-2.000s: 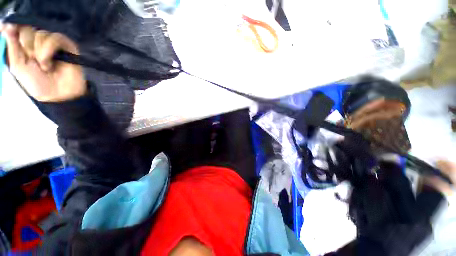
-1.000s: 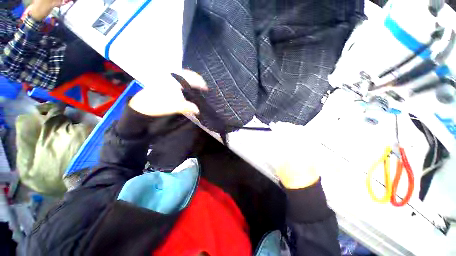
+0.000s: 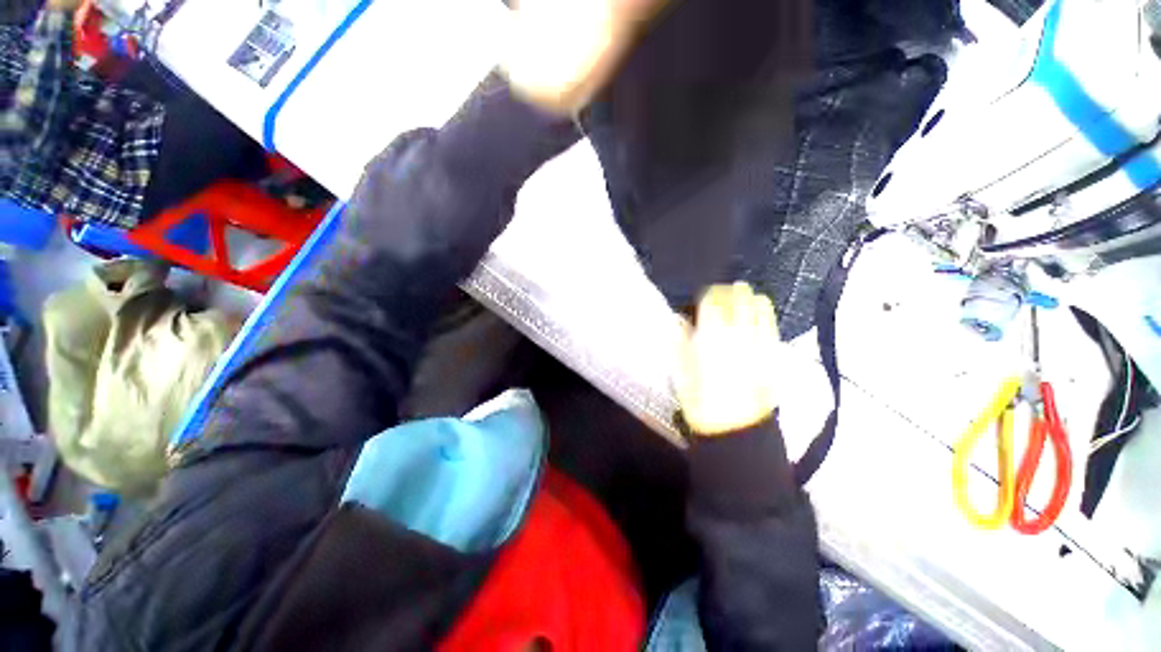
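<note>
The dark cloth (image 3: 713,166) lies left of the needle area; its near part is plain black and blurred, its right part checked. My left hand (image 3: 567,51) is at the cloth's upper left edge, blurred; its fingertips are hard to make out. My right hand (image 3: 732,359) holds the cloth's near end at the table's front. Narrow black tape (image 3: 834,369) runs from the presser foot area (image 3: 949,236) and curves down past my right hand towards the table edge. The white sewing machine (image 3: 1044,140) stands at the upper right.
Scissors with yellow and red-orange handles (image 3: 1019,459) lie right of the tape. The table's scaled front edge (image 3: 573,338) runs diagonally. A blue bin edge (image 3: 267,325), red stool (image 3: 236,236) and olive-green cloth (image 3: 134,363) are at the left. A person's checked sleeve (image 3: 102,147) shows upper left.
My left hand has moved up and away across the table. The plain black side of the cloth now shows near me. My right hand is on its near end, and the tape curves in view.
</note>
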